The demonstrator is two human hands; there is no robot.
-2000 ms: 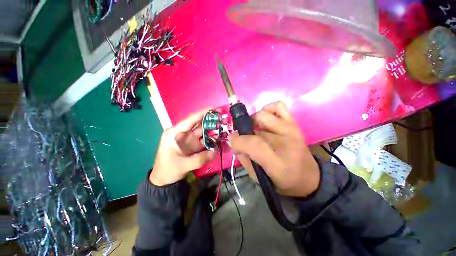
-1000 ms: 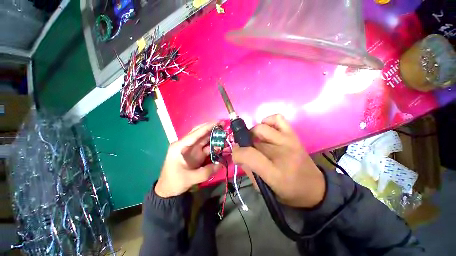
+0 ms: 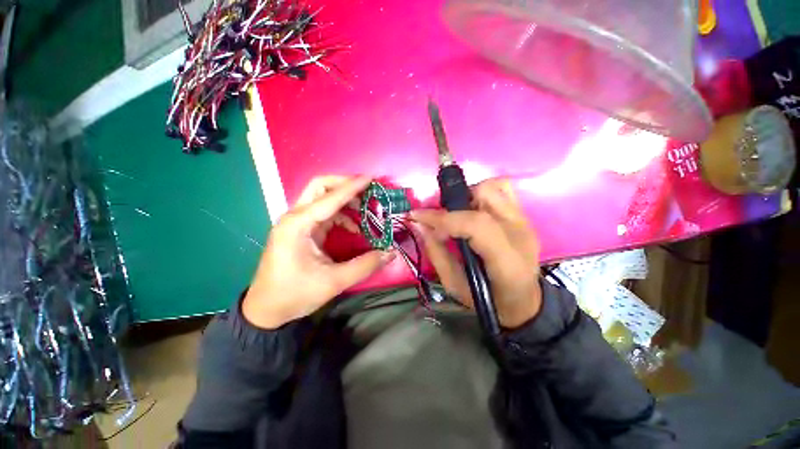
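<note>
My left hand (image 3: 303, 254) holds a green ring circuit board (image 3: 377, 217) on edge between thumb and fingers. Red, black and white leads (image 3: 409, 256) pass at the ring and hang down toward my lap. My right hand (image 3: 491, 245) holds a soldering iron (image 3: 455, 188), its tip pointing up and away over the pink sheet, clear of the board. The right fingertips are close to the leads beside the ring; whether they pinch a lead is hard to tell.
A tangled pile of wired parts (image 3: 237, 66) lies at the sheet's left edge. Bagged wire harnesses (image 3: 53, 289) are at far left. A clear hood (image 3: 596, 61) stands over the pink sheet (image 3: 368, 114). A yellowish tip-cleaner tub (image 3: 748, 151) is at right. White printed papers (image 3: 614, 298) lie below the bench edge.
The ring board has turned so its open ring shows more, and the leads have swung right. The iron stands further from the board and more upright. The camera view has shifted.
</note>
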